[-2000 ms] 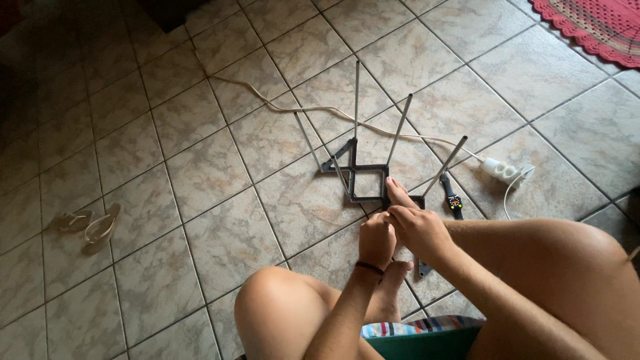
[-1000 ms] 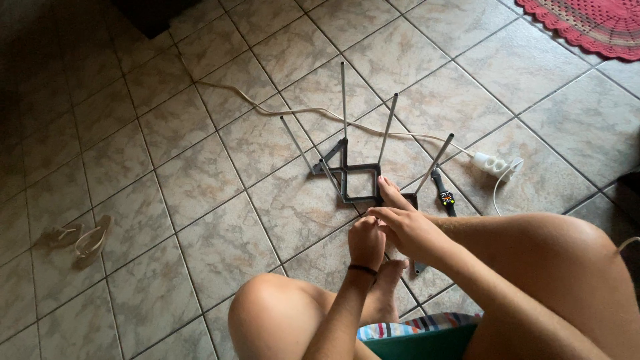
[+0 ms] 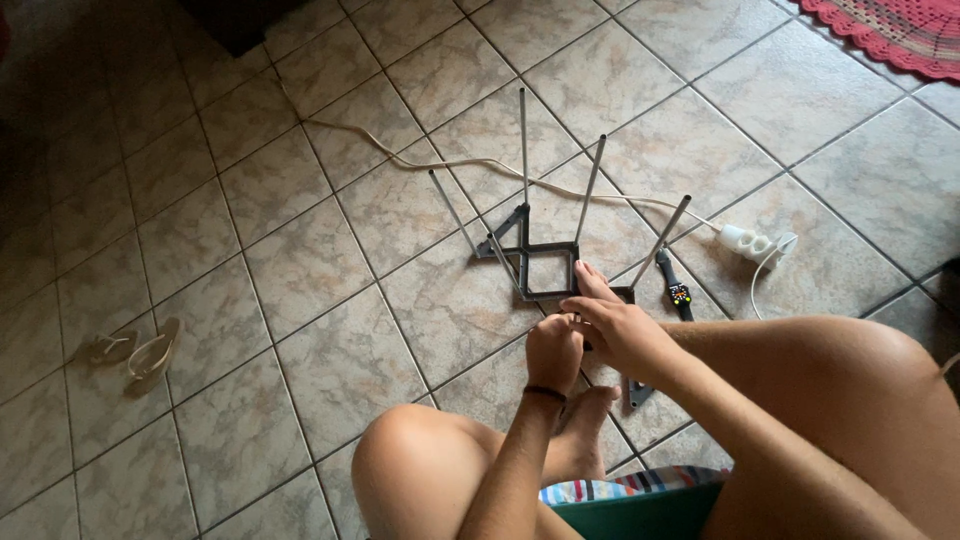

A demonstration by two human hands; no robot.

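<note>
A black frame point(image 3: 551, 246) of square and triangular sections lies on the tiled floor in front of me, with several thin metal tubes point(image 3: 590, 191) standing up from it. My left hand point(image 3: 555, 349) is closed around a small part or tube end at the frame's near side; the part is mostly hidden by the fingers. Beside it, my right hand point(image 3: 619, 330) reaches over the same spot, its fingertips meeting the left hand's. Whether the right fingers grip anything cannot be made out. My foot point(image 3: 596, 281) rests against the frame just beyond the hands.
A smartwatch point(image 3: 678, 292) lies right of the frame. A white power strip point(image 3: 750, 244) with a plug and a long cord point(image 3: 480, 160) stretches behind the tubes. Flip-flops point(image 3: 154, 356) are at far left, a red crocheted rug point(image 3: 892, 37) at top right. My bent legs flank the work.
</note>
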